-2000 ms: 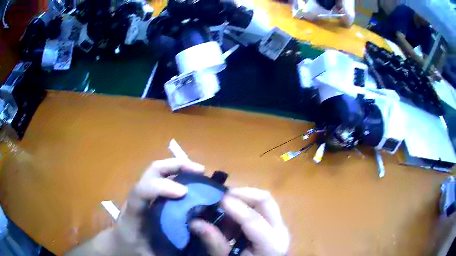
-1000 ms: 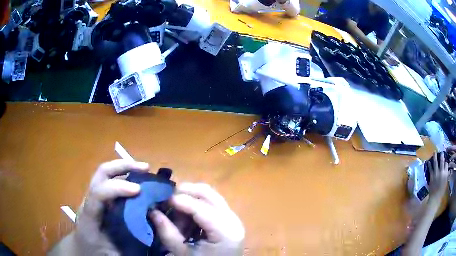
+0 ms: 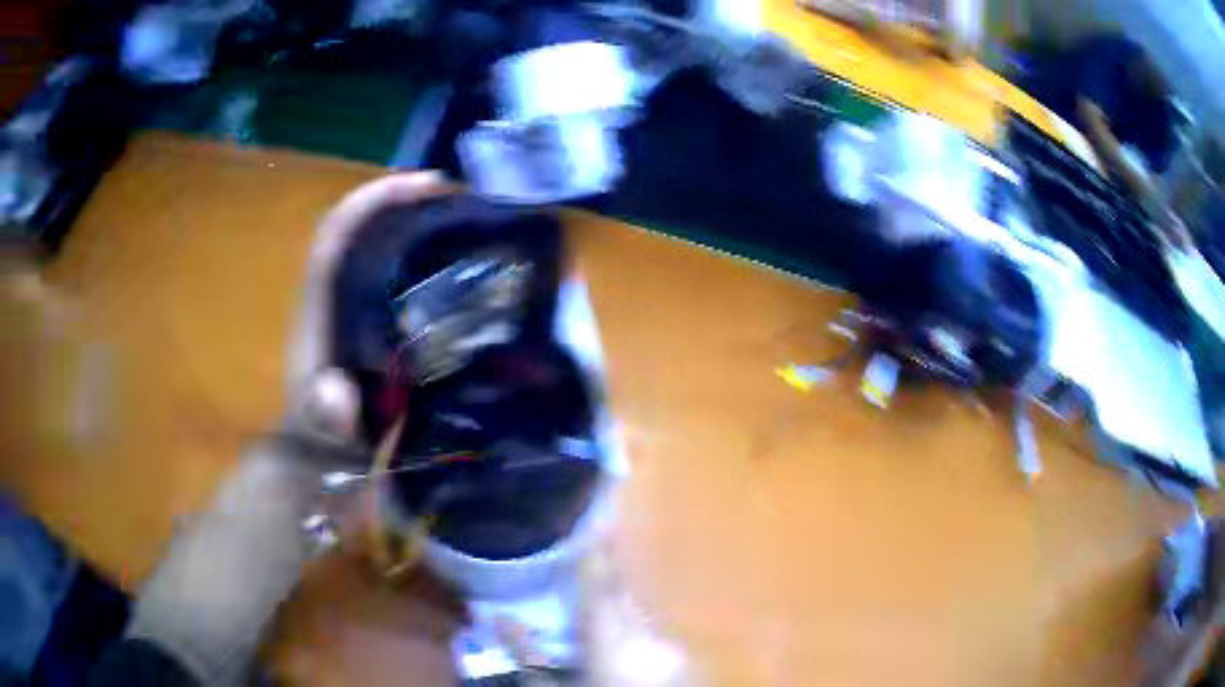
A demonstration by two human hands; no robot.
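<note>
The frame is blurred. My left hand (image 3: 323, 396) holds a black camera head shell (image 3: 356, 289) from its left side, open face towards me. A circuit board (image 3: 468, 315) with silver parts shows inside the shell. A round black base housing (image 3: 497, 503) with a white rim sits directly below it, with white parts under it at the picture's bottom. Thin red, yellow and white wires (image 3: 392, 463) hang at the housing's left side. A skin-coloured blur at the lower edge, right of the white parts, may be my right hand (image 3: 629, 642); its grip cannot be made out.
Another white camera (image 3: 927, 175) with a black head and loose wires lies to the right, beside a white sheet or box (image 3: 1142, 383). A white camera body (image 3: 544, 128) stands behind my work on the dark mat. More parts lie at the back left.
The plain blue-grey curved face of the shell is out of view; an open side with board and wires now shows, higher up. A white-rimmed housing shows below it. The right hand has left the shell.
</note>
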